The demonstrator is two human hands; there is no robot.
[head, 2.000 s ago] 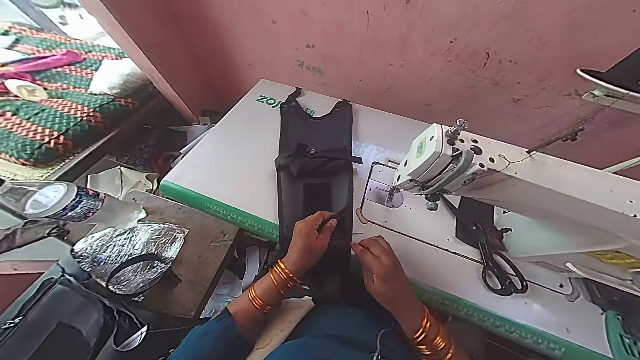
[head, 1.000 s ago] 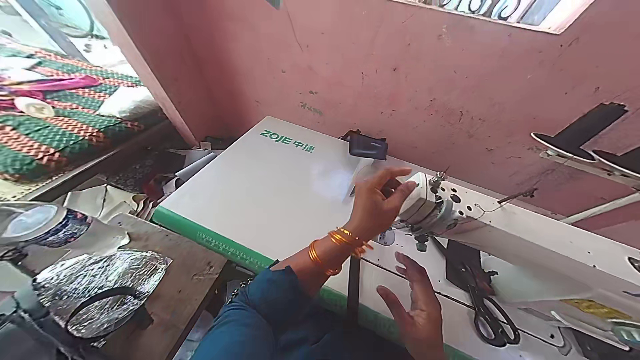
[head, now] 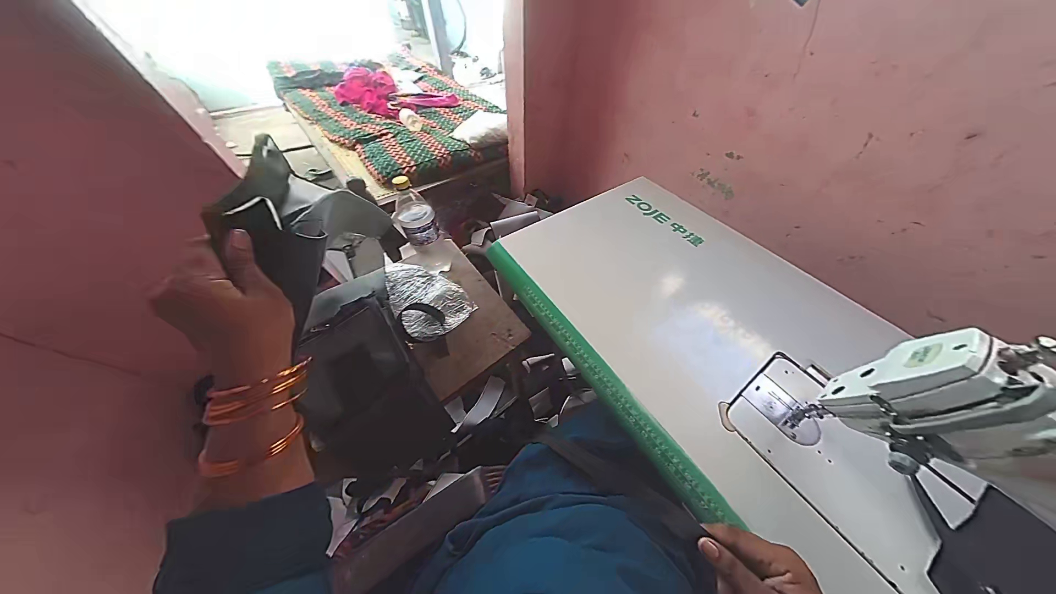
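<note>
Raised at the left, my left hand grips a folded black fabric piece with a pale edge. My right hand, partly cut off by the bottom of the view, pinches the end of a black strap beside the green front edge of the sewing table. That strap runs across the blue clothing on my lap. To the right, the white sewing machine head stands over its metal needle plate.
A wooden board at the left holds crumpled silvery wrap and a plastic bottle. Black material is piled beside it, with scraps below. Behind stands a bed with a striped cover. Pink walls flank the table.
The view has swung left. My left hand has left the machine head and now holds black fabric at the left. My right hand, apart from the strap a second ago, now pinches it.
</note>
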